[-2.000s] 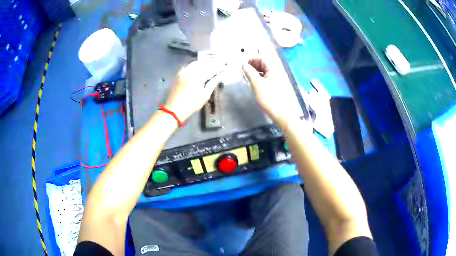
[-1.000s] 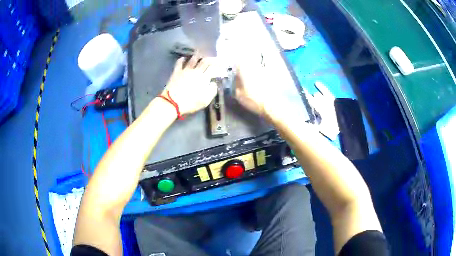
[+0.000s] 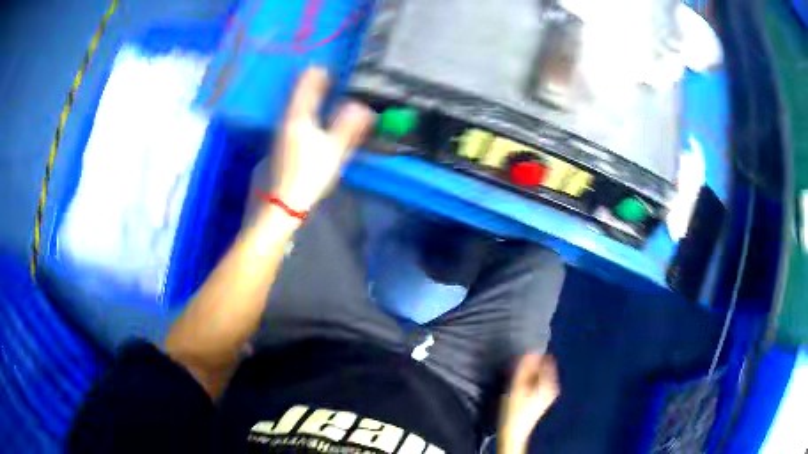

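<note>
The view is blurred. My left hand (image 3: 314, 142) is raised beside the left green button (image 3: 397, 121) with its fingers apart, and I see nothing in it. My right hand (image 3: 534, 386) is low, near my right thigh, with its fingers curled; whether it holds anything cannot be told. The machine's front panel has a red button (image 3: 528, 172) in the middle and another green button (image 3: 632, 210) at the right. The slotted bar fixture (image 3: 560, 64) stands on the grey base plate (image 3: 461, 40).
A blue crate with white contents (image 3: 133, 177) is at the left. A thin red wire (image 3: 310, 22) lies on the blue bench, upper left. A dark flat rectangle (image 3: 695, 235) and white scrap (image 3: 687, 191) lie right of the machine. Yellow-black floor tape (image 3: 66, 115) runs at far left.
The view has swung down and left. Both hands have left the fixture: my left hand is now by the left green button, my right hand down by my thigh.
</note>
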